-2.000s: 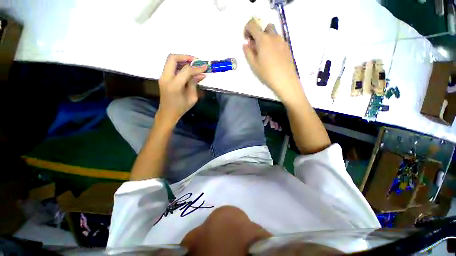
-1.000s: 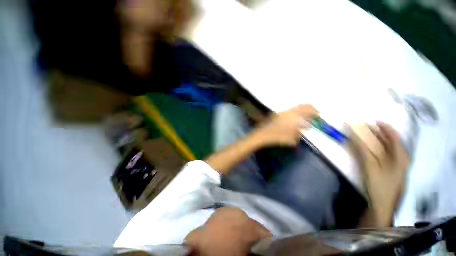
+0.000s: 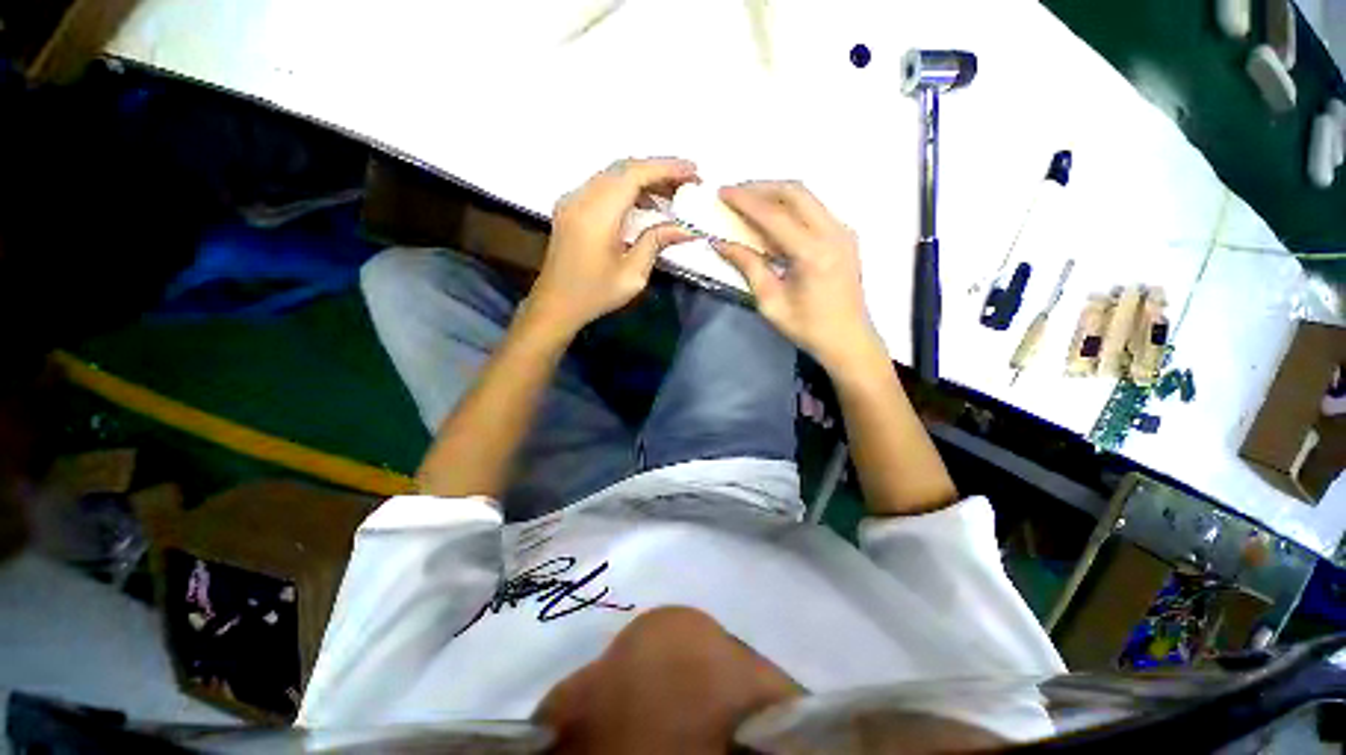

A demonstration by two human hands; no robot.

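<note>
A small white housing (image 3: 689, 221) is held between both hands just above the bench's front edge. Fingers cover most of it; a thin dark line shows along its lower side, and no blue shows. My left hand (image 3: 613, 236) grips its left end with thumb and fingers. My right hand (image 3: 805, 266) holds its right end with thumb and fingertips.
A hammer (image 3: 929, 207) lies right of my hands on the white bench (image 3: 487, 89). Further right are a white stick with dark end, a black part (image 3: 1007, 297), a thin tool (image 3: 1042, 325), tan parts (image 3: 1122, 332), green boards (image 3: 1125, 410) and a cardboard box (image 3: 1302, 413).
The view swung left and came back. The blue cell seen in the held device is out of sight now. My right hand has come in from near the hammer and closed on the white part.
</note>
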